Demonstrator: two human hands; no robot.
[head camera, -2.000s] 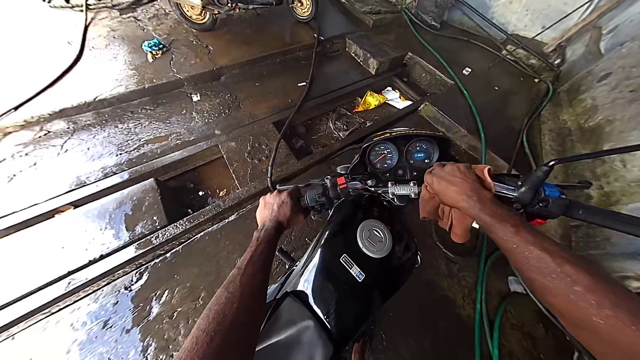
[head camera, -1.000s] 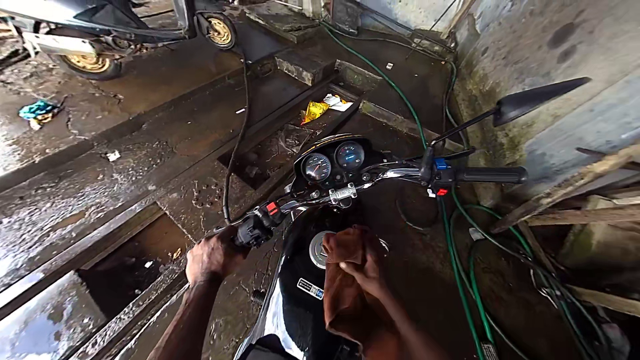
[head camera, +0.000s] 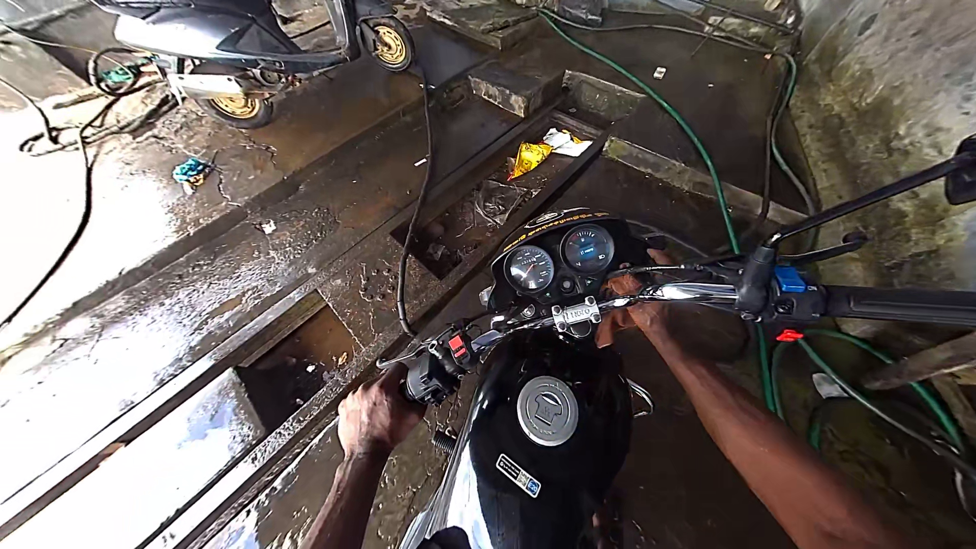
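My left hand (head camera: 379, 412) is closed around the left handlebar grip of a black motorcycle, beside the switch housing (head camera: 433, 377) with its red button. My right hand (head camera: 640, 299) reaches beneath the chrome handlebar (head camera: 690, 292), just right of the instrument dials (head camera: 587, 248), with a reddish-brown cloth (head camera: 610, 326) in it; its fingers are partly hidden by the bar. Between my arms lies the glossy black fuel tank (head camera: 496, 427) with a round silver filler cap (head camera: 547, 410). The right handlebar grip (head camera: 900, 303) is not held.
A scooter (head camera: 252, 46) is parked at the upper left. A green hose (head camera: 671, 114) and a dark hose (head camera: 425, 191) cross the wet concrete. Open drain channels (head camera: 297, 358) run diagonally, one with yellow and white litter (head camera: 530, 158). A wall (head camera: 892, 99) rises at the right.
My right hand has gone from over the fuel tank to beneath the handlebar by the dials, still with the cloth. My left hand stays at the left grip. The view has shifted.
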